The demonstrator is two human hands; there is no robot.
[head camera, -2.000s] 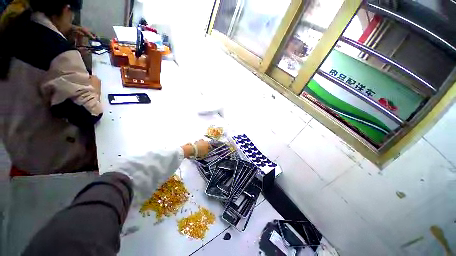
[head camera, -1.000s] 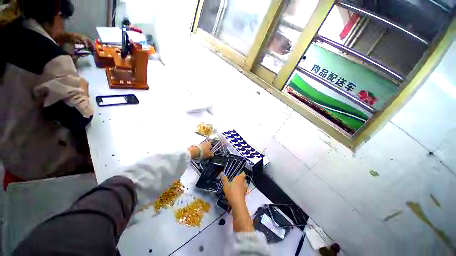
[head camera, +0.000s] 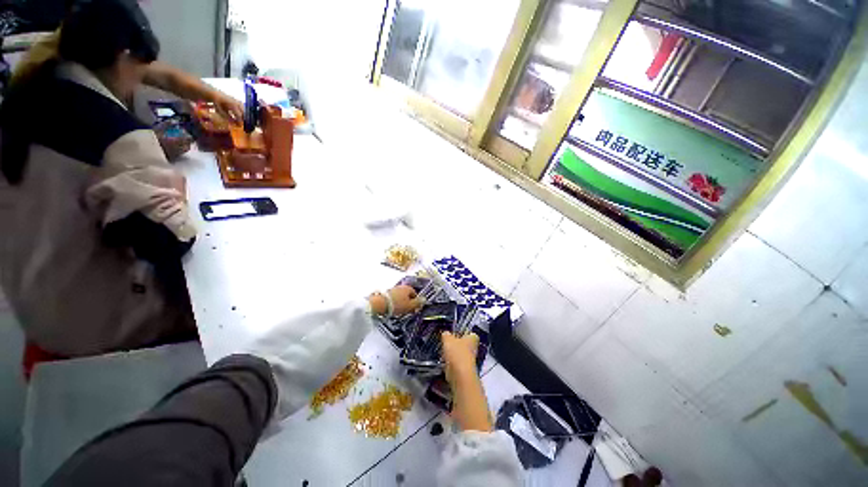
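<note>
A heap of black housings (head camera: 428,333) lies on the white table near the wall, overlapping at mixed angles. My left hand (head camera: 404,300) is at the far left end of the heap, its fingers closed around housing edges. My right hand (head camera: 460,348) is at the near right side of the heap, its fingers on the upright edges of several housings. Both hands are small in the picture and the fingertips are partly hidden. A golden-yellow pile of small parts (head camera: 381,412) lies in front of the heap; another yellow pile (head camera: 338,382) is partly hidden by my left sleeve.
An adhesive pad sheet (head camera: 471,285) and a long black strip (head camera: 538,366) lie along the wall side. A clear bag with yellow parts (head camera: 401,256) is behind the heap. A dark round patch (head camera: 533,430) is at right. A person (head camera: 95,209) sits at left by an orange-brown press (head camera: 262,152); a single housing (head camera: 238,208) lies nearby.
My right hand has come in from the bottom since the earliest frame and is now on the heap. My left hand stays at its far end. The other person's arm now reaches to the press.
</note>
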